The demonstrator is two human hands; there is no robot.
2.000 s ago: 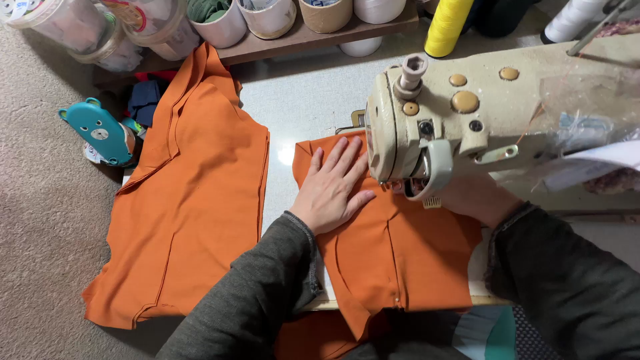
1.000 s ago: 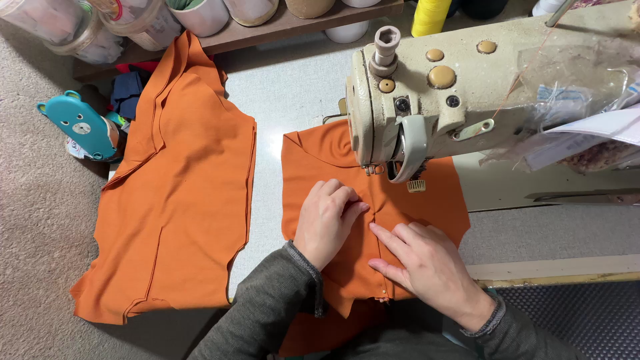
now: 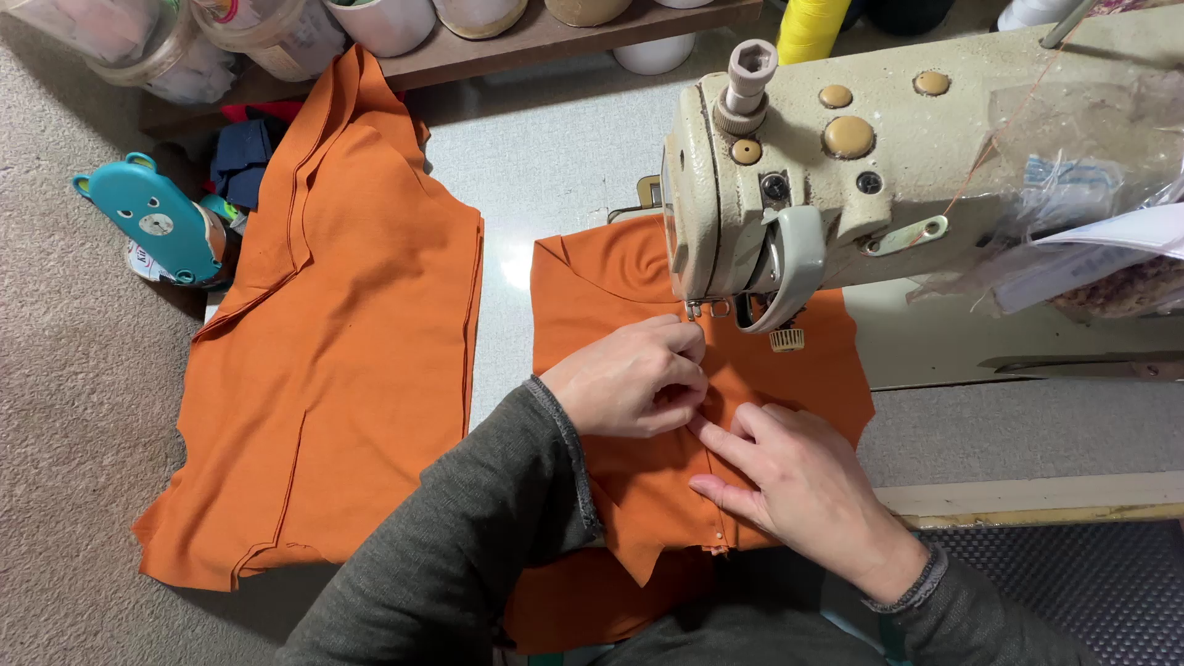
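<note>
An orange fabric piece [image 3: 601,324] lies under the presser foot [image 3: 694,309] of a sewing machine [image 3: 768,166]. Just below the foot, my left hand [image 3: 634,377] has thumb and fingertips pinched together at the seam; what is between them is hidden. My right hand [image 3: 800,472] lies on the cloth to the right of the seam, its index fingertip touching the seam beside my left hand. A white-headed pin [image 3: 719,536] sits near the fabric's lower edge. More orange fabric pieces [image 3: 370,324] are stacked at the left.
Tubs [image 3: 384,28] line a brown shelf [image 3: 555,46] at the back, near a yellow thread cone [image 3: 814,28]. A teal bear-shaped item [image 3: 153,217] stands at the left. Scissors [image 3: 1091,368] lie right of the machine, and papers in plastic [image 3: 1091,240] hang over its arm.
My left hand has gone from flat on the cloth to a pinch at the seam. My right hand has come out from beside the machine head onto the fabric. The view has shifted somewhat.
</note>
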